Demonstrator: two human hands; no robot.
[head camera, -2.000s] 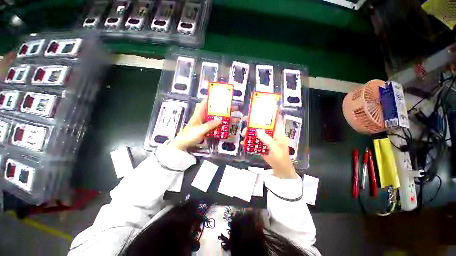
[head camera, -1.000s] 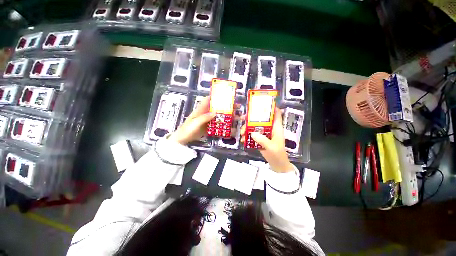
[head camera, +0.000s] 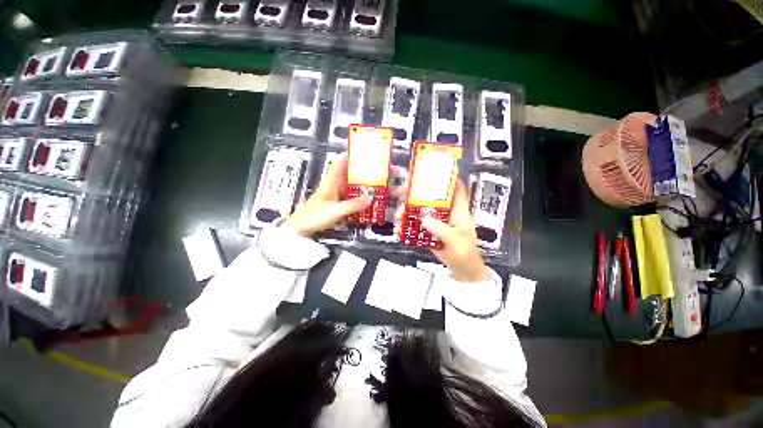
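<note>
My left hand (head camera: 328, 205) holds a red keypad phone (head camera: 369, 159), front up, its thumb on the keypad. My right hand (head camera: 456, 240) holds a second red keypad phone (head camera: 431, 177), front up, its thumb at the top of the keypad. Both screens glow white inside yellow-orange surrounds. The phones are side by side above a clear blister tray (head camera: 520, 167). The tray holds phones with white backs up, such as the one at its far right corner (head camera: 495, 124). The hands and held phones hide part of the tray's near row.
Stacked trays of phones (head camera: 125, 159) stand at left. Another phone tray (head camera: 276, 38) lies on the green conveyor (head camera: 502, 50). Loose white rectangles (head camera: 343, 276) lie along the near edge. At right are a pink fan (head camera: 617, 160), red pens (head camera: 600, 272), a yellow strip (head camera: 651, 255) and a power strip (head camera: 686, 301).
The tray on the conveyor has moved right and farther away. The view has shifted slightly. Both phones are still held, screens lit, with small shifts of the thumbs.
</note>
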